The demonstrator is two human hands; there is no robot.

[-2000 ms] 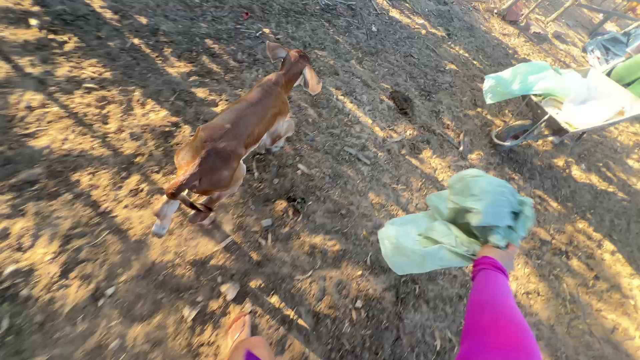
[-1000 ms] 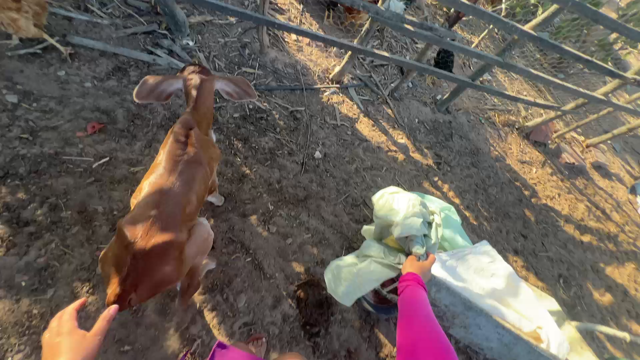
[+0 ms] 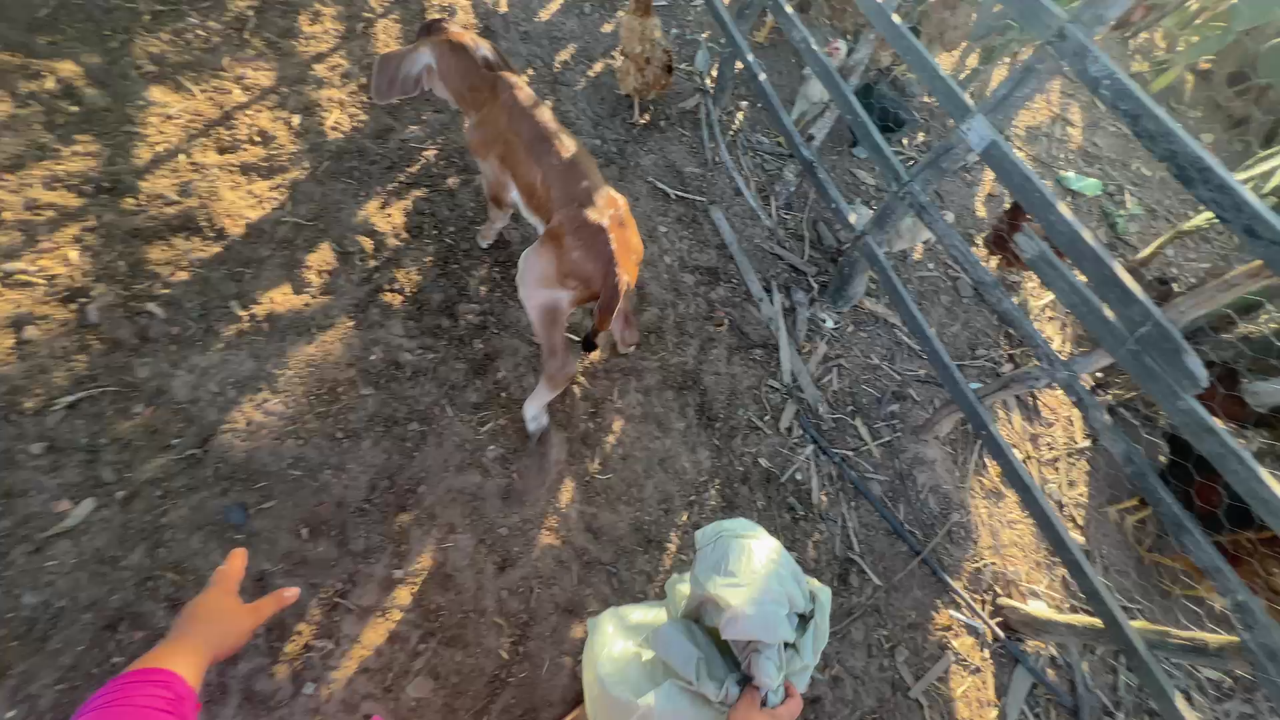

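Observation:
A brown and white calf or young goat with long ears [image 3: 560,200] stands at the upper middle, its head toward the top left and its hind legs nearer to me. At the lower left my left hand [image 3: 222,615] reaches out in a magenta sleeve, fingers apart and touching nothing. Bunched in my right hand [image 3: 765,703] at the bottom edge is a pale green plastic sack [image 3: 720,620]; only some of the fingers show, closed on its gathered part.
A slatted metal fence [image 3: 960,370] slants down the right side, with branches [image 3: 760,290] along its foot. Chickens are behind it, and a brown chicken [image 3: 643,55] stands on this side at the top. Wire mesh [image 3: 1215,480] shows at the far right.
The animal has turned, its head now toward the upper left. The wheelbarrow seen earlier is out of view. My right hand still holds the sack. The view has swung strongly.

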